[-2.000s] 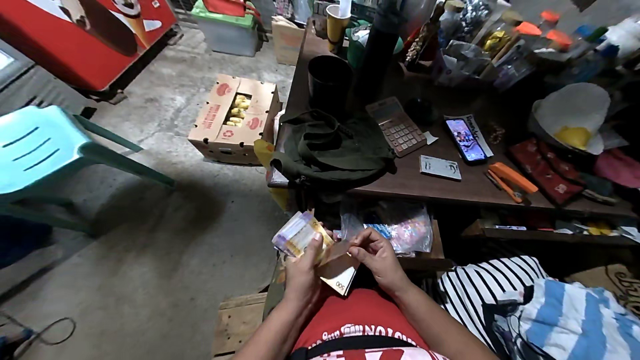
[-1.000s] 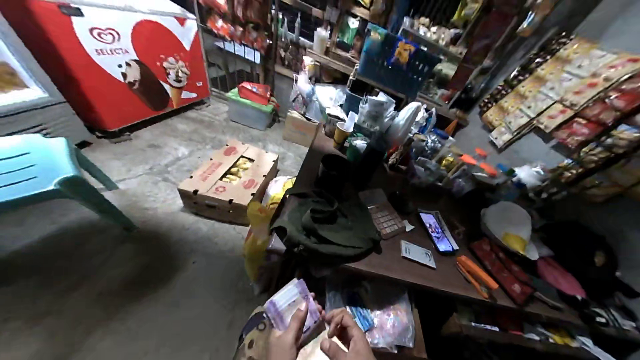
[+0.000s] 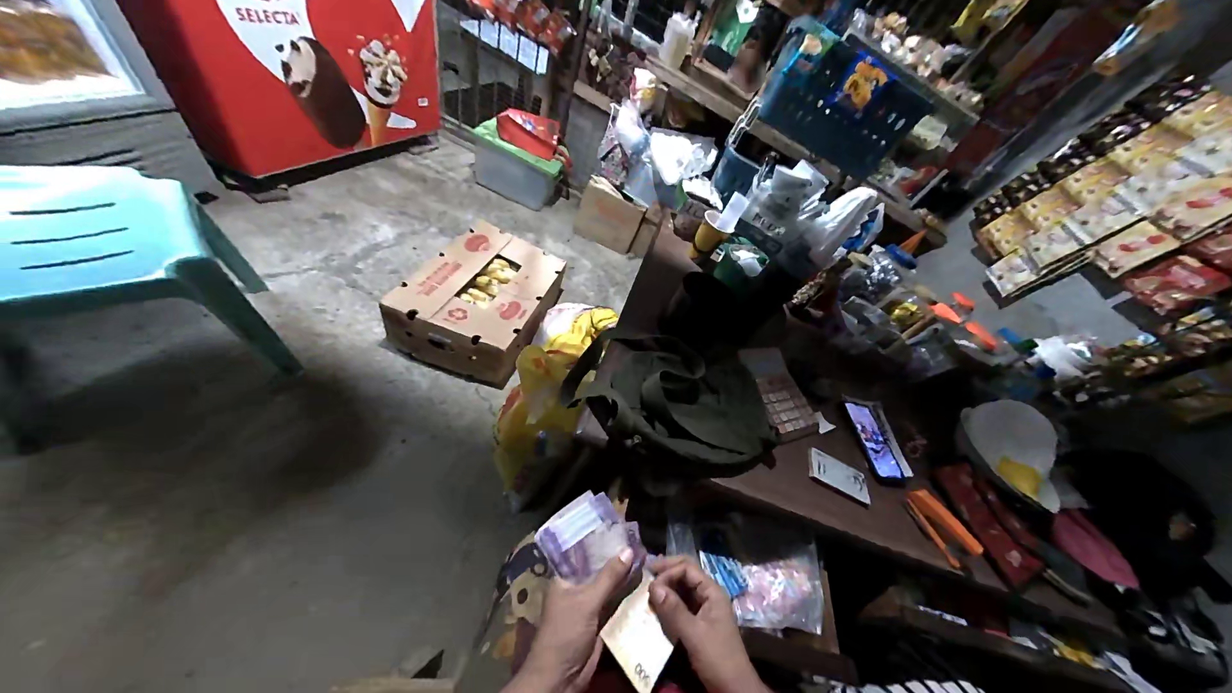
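Several purple banknotes (image 3: 585, 539) are fanned in my left hand (image 3: 576, 616), at the bottom centre, with the thumb across them. My right hand (image 3: 698, 616) pinches a pale yellowish banknote (image 3: 639, 630) between thumb and fingers; its lower end hangs between both hands, near the left fingers. Just beyond my right hand, an open drawer holds a clear plastic bag (image 3: 784, 587) with pink and blue contents. A dark green cloth bag (image 3: 674, 404) lies on the desk edge above the hands.
On the brown desk (image 3: 799, 496) are a calculator (image 3: 784, 399), a lit phone (image 3: 876, 441), a small white card-like pack (image 3: 839, 476) and an orange-handled tool (image 3: 943, 525). A cardboard box of bananas (image 3: 452, 318) stands on the floor, left. A turquoise plastic stool (image 3: 96, 236) is farther left.
The view has tilted up, bringing in more of the shop. My hands still hold banknotes; more purple notes show in my left hand than two seconds ago.
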